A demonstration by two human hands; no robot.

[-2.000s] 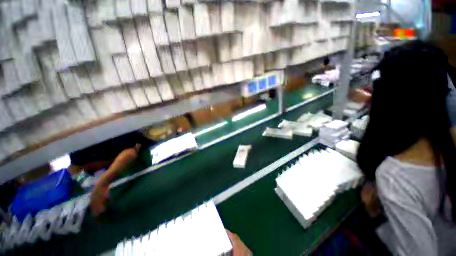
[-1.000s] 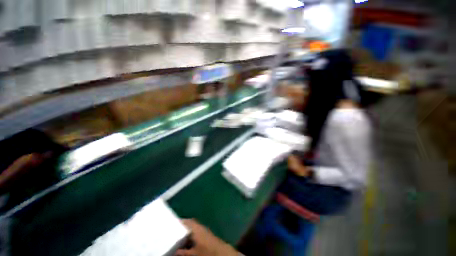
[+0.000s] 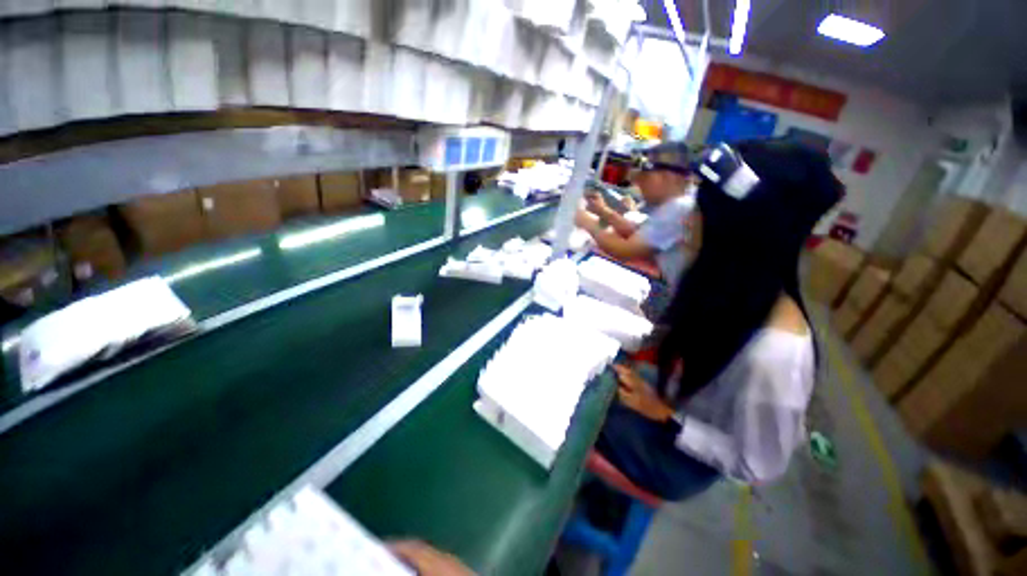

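Observation:
A block of white open boxes (image 3: 302,540) lies at the bottom edge on the near bench, cut off by the frame. My right hand (image 3: 430,559) is at the block's right end, mostly below the frame. Its fingertips are hidden, so its grip cannot be told. My left hand is not in view. A single white box (image 3: 407,322) lies on the green conveyor belt (image 3: 282,377) ahead.
Another open-box stack (image 3: 541,388) sits on the bench before a seated person (image 3: 743,383). A second person (image 3: 653,219) sits beyond. Loose white boxes (image 3: 496,261) lie on the belt. A flat white stack (image 3: 101,326) rests by the far rail. An overhead shelf (image 3: 225,158) crosses above.
The view has swung right, so the box block and belt items sit further left. My right hand was more visible at the block's end and is now lower and mostly cut off.

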